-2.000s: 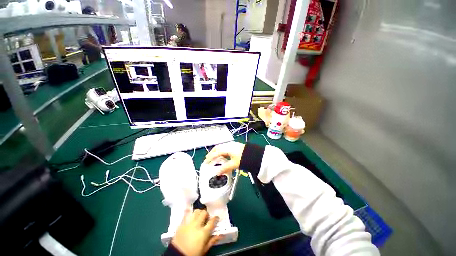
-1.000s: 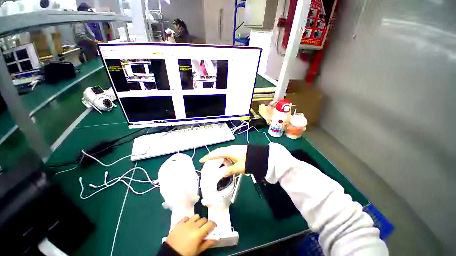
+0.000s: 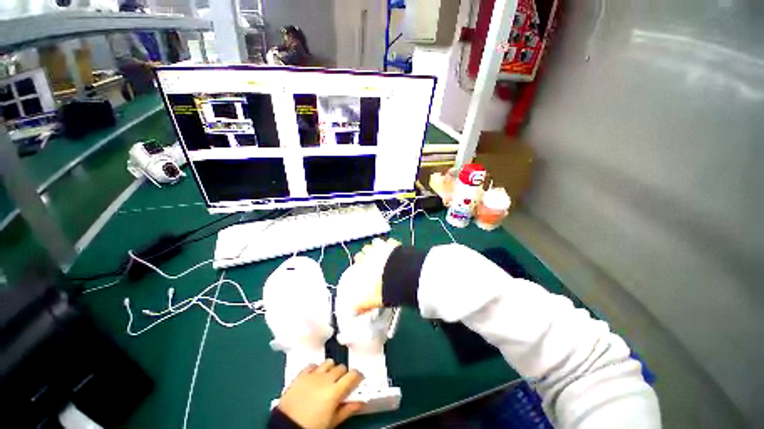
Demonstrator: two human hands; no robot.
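Note:
Two white security cameras stand side by side, the left one (image 3: 295, 303) and the right one (image 3: 353, 328). My right hand (image 3: 374, 266) is wrapped over the right camera's round head, fingers on top and thumb on the near side. The lens of that head is not visible. My left hand (image 3: 320, 394) lies over the bracket bases at the bottom, its fingers holding the right camera's base. The left camera's head shows only plain white casing. The monitor (image 3: 402, 134) behind shows two live panes and two dark ones.
The keyboard (image 3: 301, 235) lies under the monitor. White pigtail cables (image 3: 219, 300) tangle at left, near a black printer (image 3: 59, 352). A mouse pad (image 3: 469, 339) lies under my right forearm. A red-topped bottle (image 3: 465, 197) and a cup (image 3: 492, 209) stand right. Another camera (image 3: 157, 162) stands back left.
My right hand has turned the right camera's head, and its dark lens face has gone from view. The upper right live picture has changed. My left hand has shifted slightly on the bases.

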